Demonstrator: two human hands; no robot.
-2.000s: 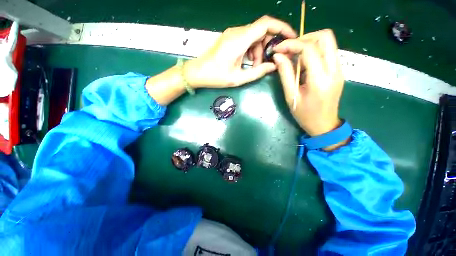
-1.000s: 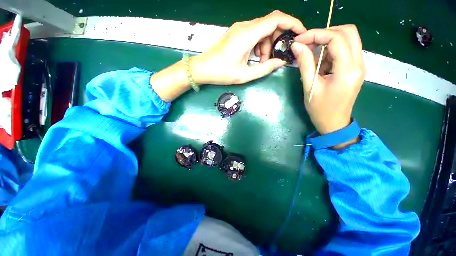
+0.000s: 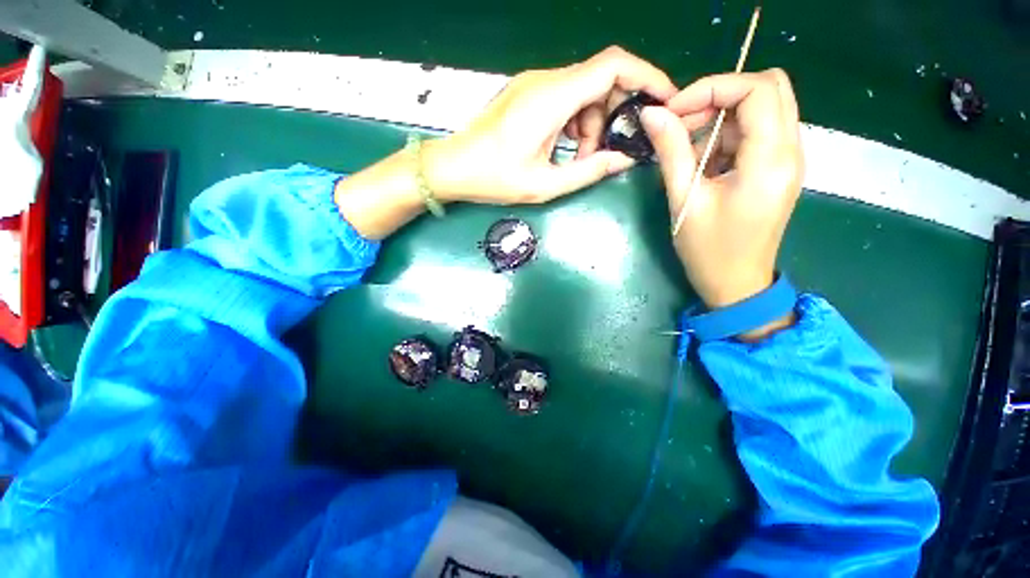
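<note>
My left hand holds a round black module by its edge, above the white rail. My right hand touches the module's right side with its thumb and index finger. It also holds a thin tan stick across its fingers, with the upper end pointing away over the belt. The module's face shows a pale patch; its edges are partly hidden by fingers. One loose module lies on the green bench below my hands. Three more modules lie in a row nearer to me.
The white rail crosses between the green bench and dark green belt. A module is on the belt at right. A red bin and dark flat object are left; a black tray is right.
Both hands stay on the module, which now shows more of its face than at first. The stick has tilted to the right. The belt module has shifted right.
</note>
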